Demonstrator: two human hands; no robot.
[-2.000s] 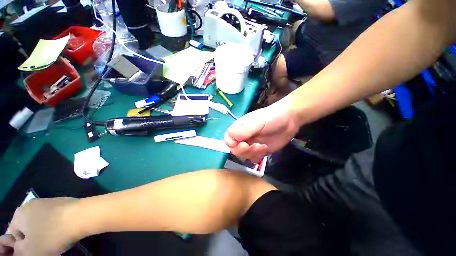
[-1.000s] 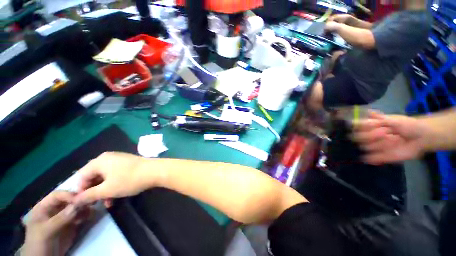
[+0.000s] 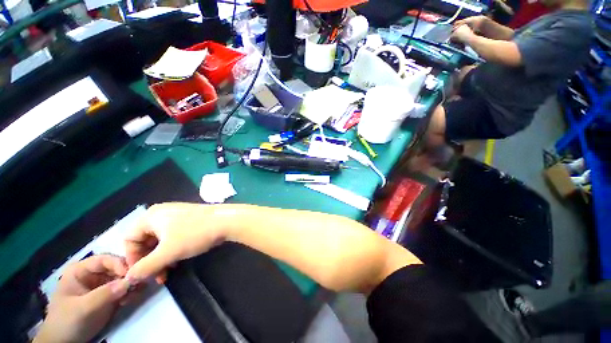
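Observation:
My left hand (image 3: 84, 298) and my right hand (image 3: 171, 241) meet at their fingertips at the lower left. Fingers of both hands are bent and pinched together; whether they hold something tiny between them cannot be told. Beneath them lies a white sheet (image 3: 157, 320) in a black laptop shell, with the shell's dark edge strip (image 3: 211, 305) to the right. My hands hide part of the sheet, and the picture's edge cuts off the shell. The shell lies on a black mat (image 3: 261, 285).
A crumpled white scrap (image 3: 216, 187) lies beyond my right forearm. Further off are a black cylindrical tool (image 3: 291, 161), a white strip (image 3: 338, 196), red bins (image 3: 184, 97) and a white container (image 3: 385, 114). A black waste bin (image 3: 496, 224) stands right of the bench. Another person (image 3: 536, 67) sits at the upper right.
The view has swung left, showing more of the shell and both my hands. Another person's bare arm, reaching in from the right earlier, is gone. My fingertips stay together over the sheet.

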